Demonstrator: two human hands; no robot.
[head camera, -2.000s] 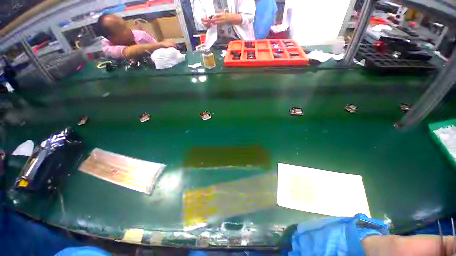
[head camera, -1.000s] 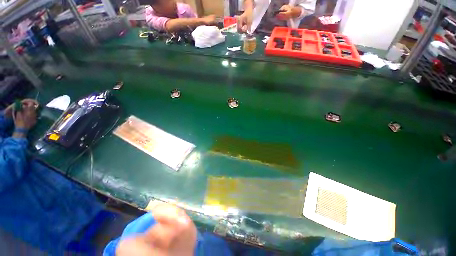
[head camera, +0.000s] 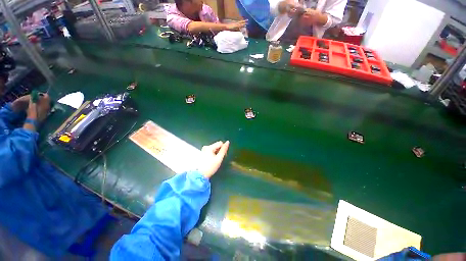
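My left hand (head camera: 212, 157), bare with a blue sleeve, is stretched over the green bench (head camera: 286, 132), above the right end of a bagged striped sheet (head camera: 161, 145). Its fingertips are close together; no object shows between them. A small dark unit (head camera: 249, 113) lies beyond my fingertips, apart from them. Of my right arm only a blue sleeve (head camera: 406, 256) and a sliver of skin show at the bottom right edge; the hand is cut off. An adhesive sheet (head camera: 396, 238) with a grey-brown patterned block lies beside that sleeve.
More small units (head camera: 356, 137) lie spaced along the bench. Amber film (head camera: 283, 173) and a glossy yellowish strip (head camera: 281, 220) lie right of my left hand. A black bag (head camera: 94, 125) is at left, by another worker's hands. A red divided tray (head camera: 340, 59) stands at the far side.
The view has swung left. My left hand has come up from the bottom edge and reached forward over the bench. My right forearm has slid mostly out of the picture.
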